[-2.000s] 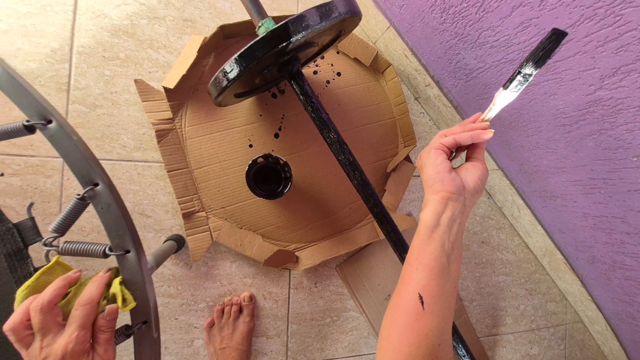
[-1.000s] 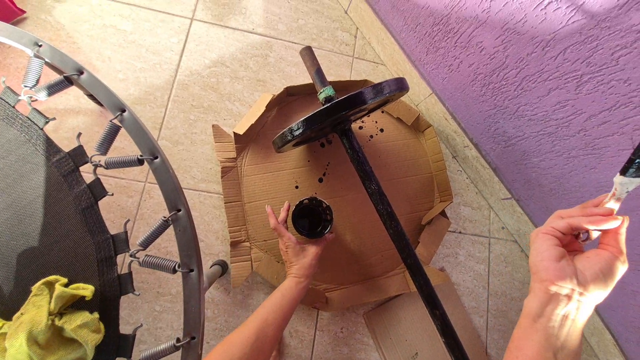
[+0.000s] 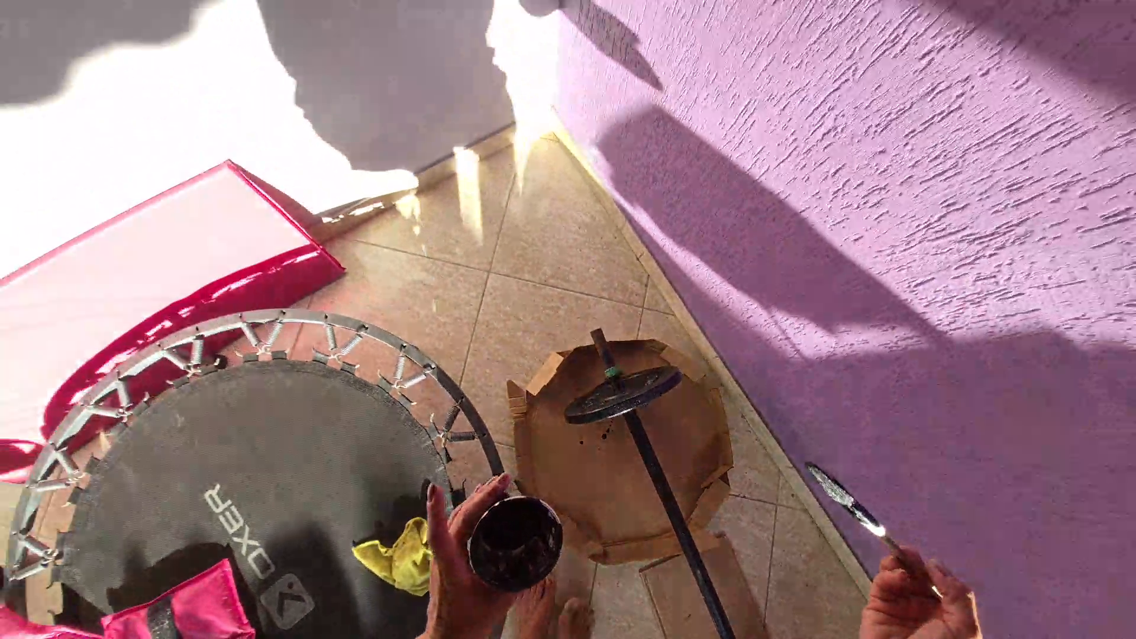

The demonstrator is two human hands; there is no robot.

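Note:
My left hand (image 3: 469,550) is wrapped around a small round cup of black paint (image 3: 516,543), its open top facing me. In my right hand (image 3: 923,593), near the lower right, is a paintbrush (image 3: 848,500) with black, wet-looking bristles pointing up and left. Between the hands, a barbell bar (image 3: 672,515) with a black weight plate (image 3: 623,395) near its far end lies over a round cardboard piece (image 3: 621,497) spotted with black paint. A yellow cloth (image 3: 399,556) rests on the trampoline's edge, just left of my left hand.
A mini trampoline (image 3: 293,461) with exposed springs fills the lower left, with a pink item (image 3: 191,608) on it. Behind it stands a pink-edged panel (image 3: 195,222). A textured purple wall (image 3: 843,222) rises at right. Flat cardboard (image 3: 701,590) lies under the bar; my feet are beside it.
My left hand let go of the yellow cloth, reached the paint cup on the cardboard and has now lifted it off. My right hand still holds the brush. The view has swung up and back.

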